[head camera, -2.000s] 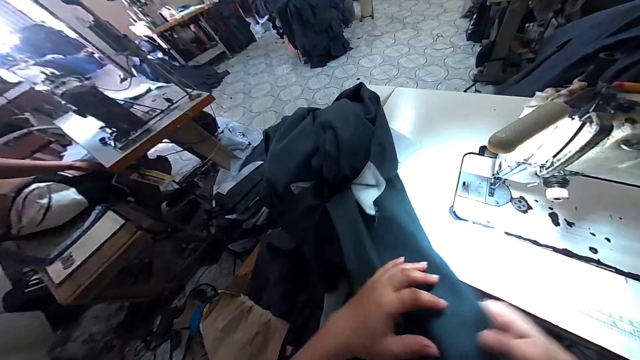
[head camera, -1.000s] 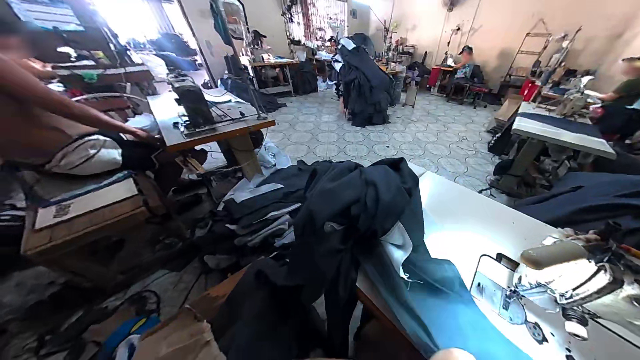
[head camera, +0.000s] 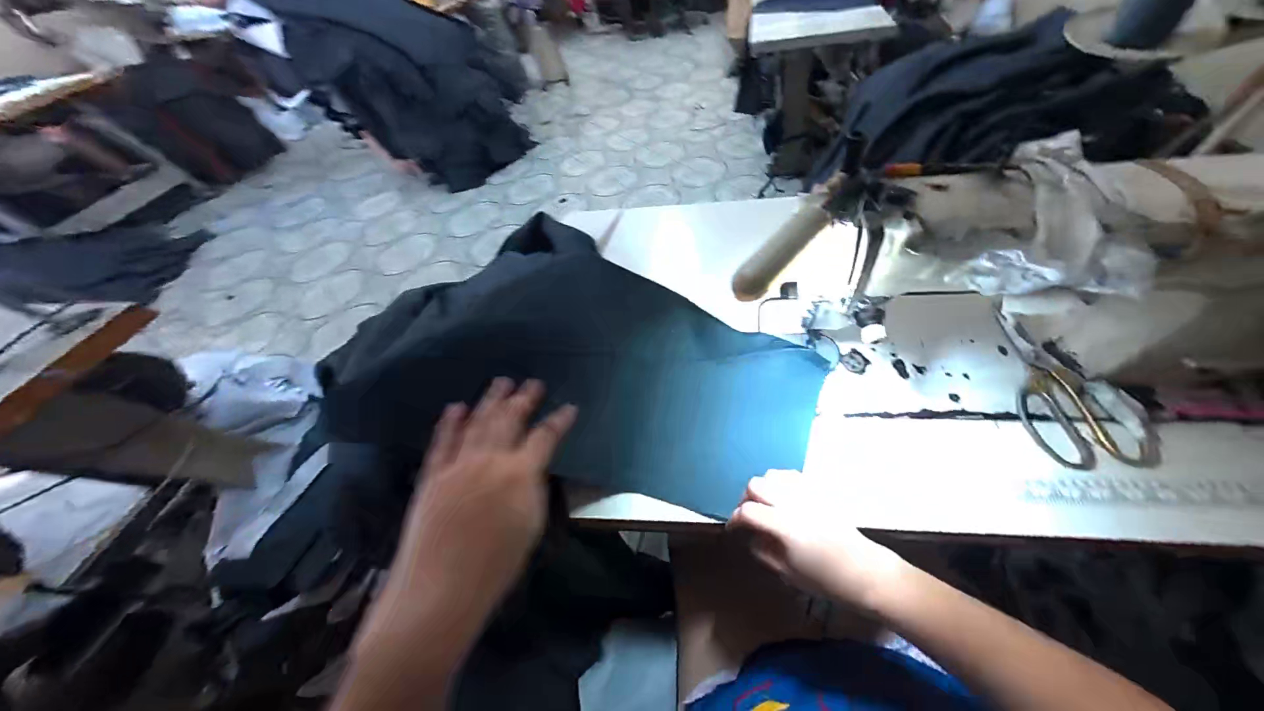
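Observation:
Dark cloth (head camera: 632, 395) lies across the white sewing table (head camera: 987, 474), its left part bunched up and hanging over the left end. On that darker part rests my left hand (head camera: 494, 444), blurred, with its fingers apart. My right hand (head camera: 790, 518) pinches the cloth's near right corner at the table's front edge. The far right corner of the cloth reaches the needle area of a sewing machine (head camera: 1047, 227). Whether the presser foot sits on the cloth cannot be told.
Gold-handled scissors (head camera: 1086, 415) lie right of the cloth, near black marks on the tabletop. A wooden table corner (head camera: 79, 355) juts in at left. Piles of dark garments (head camera: 395, 79) stand beyond, over a patterned tile floor (head camera: 632, 138). More cloth (head camera: 978, 89) is heaped behind the machine.
The cloth now lies spread flatter, reaching the needle area; before, it was heaped and hung left of it. Both hands are now in full view. The view has swung down and right.

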